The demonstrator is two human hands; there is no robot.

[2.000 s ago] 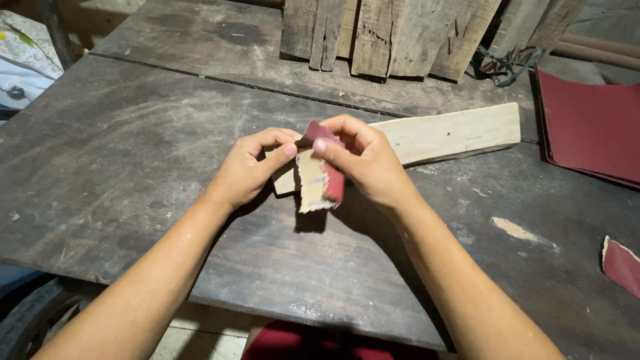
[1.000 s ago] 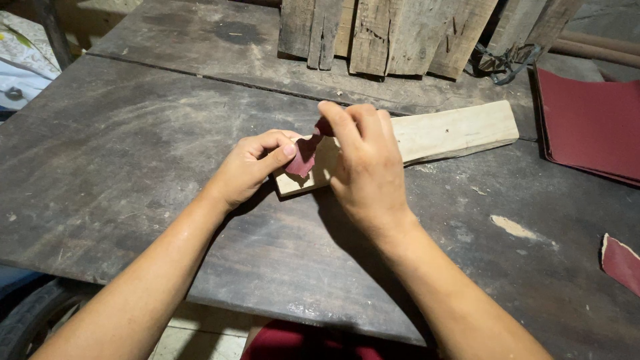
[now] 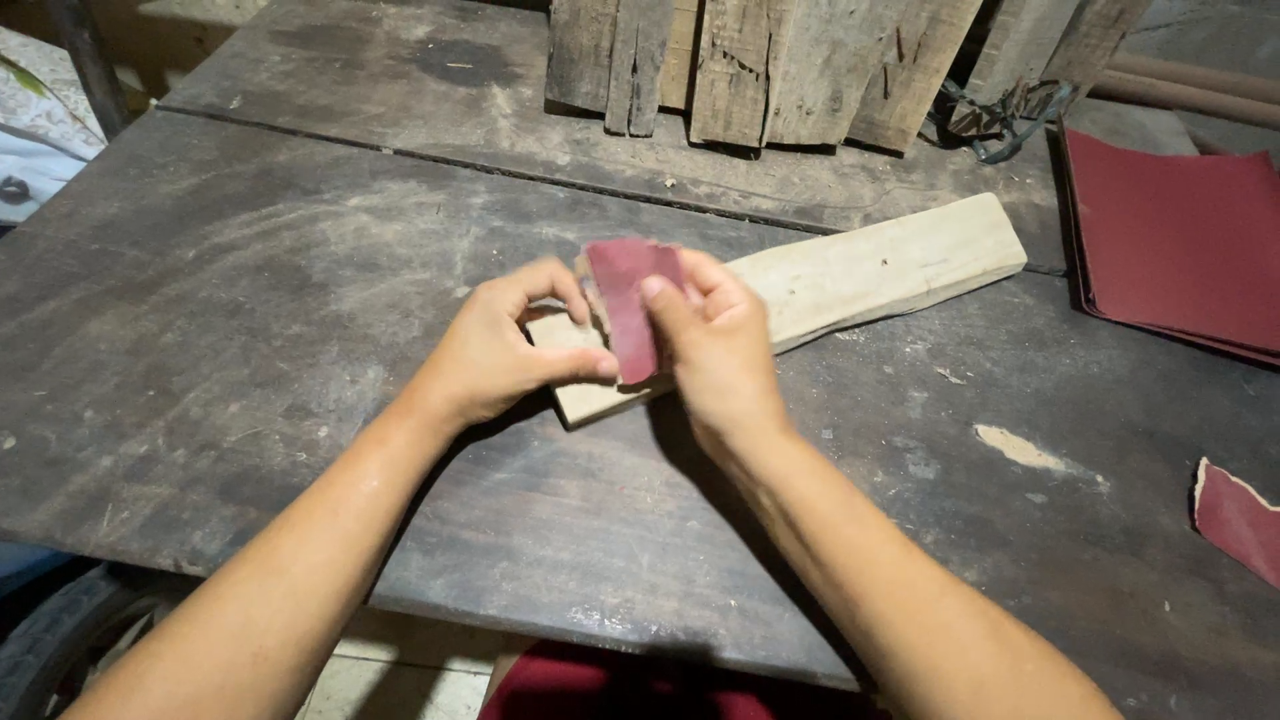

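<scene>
A folded piece of red sandpaper is gripped in my right hand, thumb on its front face and fingers behind. My left hand is at the paper's left side, its thumb tip touching the lower left edge and its fingers curved apart above. Beneath both hands a pale wooden board lies slantwise on the dark wooden table. Its near left end shows under my left hand, and its middle is hidden by my right hand.
Several rough wooden boards stand along the back. A stack of red sandpaper sheets lies at the right, with a torn sandpaper piece nearer the front edge. Dark twisted wire or cord sits beside the boards.
Two seconds ago the sandpaper's tan backing faced up between both hands; now its red side shows, folded. My left hand has loosened its pinch.
</scene>
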